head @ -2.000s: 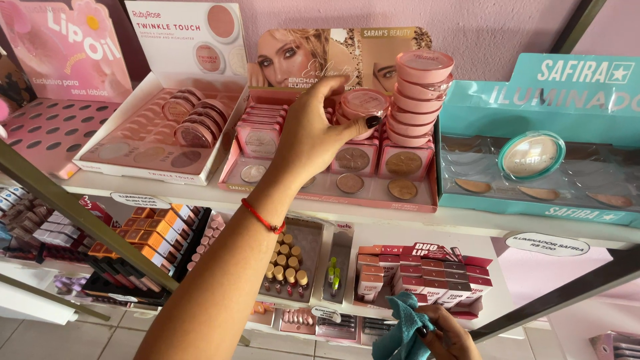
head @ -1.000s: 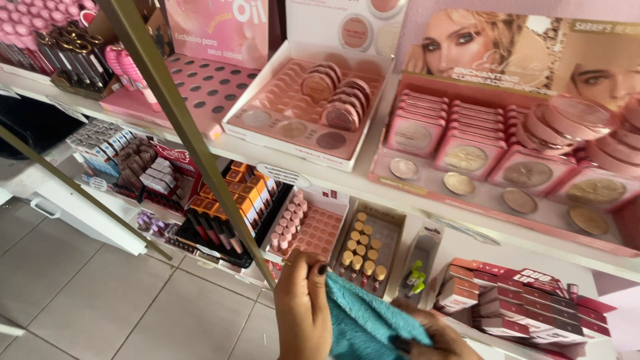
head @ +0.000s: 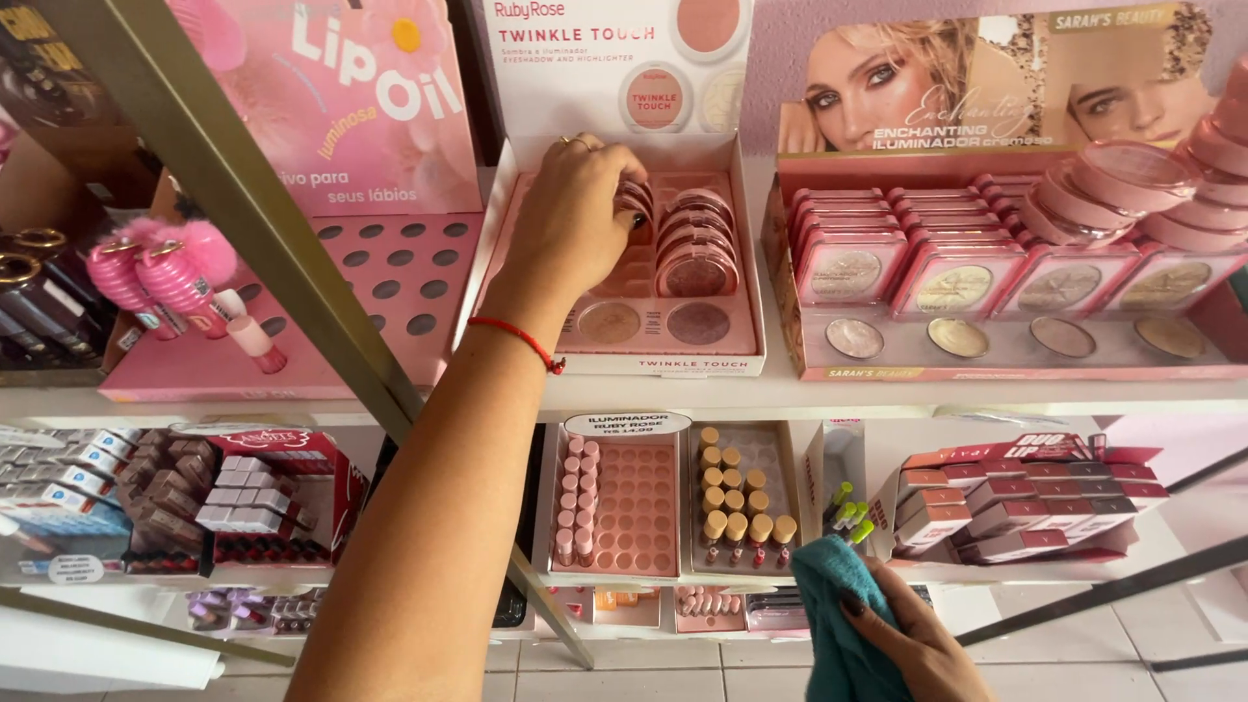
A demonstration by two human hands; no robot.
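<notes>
My left hand [head: 580, 219], with a red cord bracelet at the wrist, reaches into the Twinkle Touch display box [head: 753, 322] on the upper shelf. Its fingers curl over round compacts [head: 634, 200] in the left row, and the hand hides part of them and the tray. Beside them a second row of round compacts [head: 697, 249] leans in its slots. At the lower right my right hand [head: 907, 624] grips a teal cloth [head: 843, 624] in front of the lower shelf. The cloth hangs below its fingers.
Right of the box stands a highlighter display [head: 1024, 373] with stacked round compacts [head: 1102, 190]. At left are a lip oil stand [head: 400, 258] and a slanting metal post [head: 234, 195]. The lower shelf holds a pink tube tray [head: 639, 507], gold-capped bottles [head: 731, 497] and lip boxes [head: 1024, 497].
My left hand was at the highlighter display, then at the cloth beside my right hand; now it is in the Twinkle Touch box. The cloth remains in my right hand. The view has shifted.
</notes>
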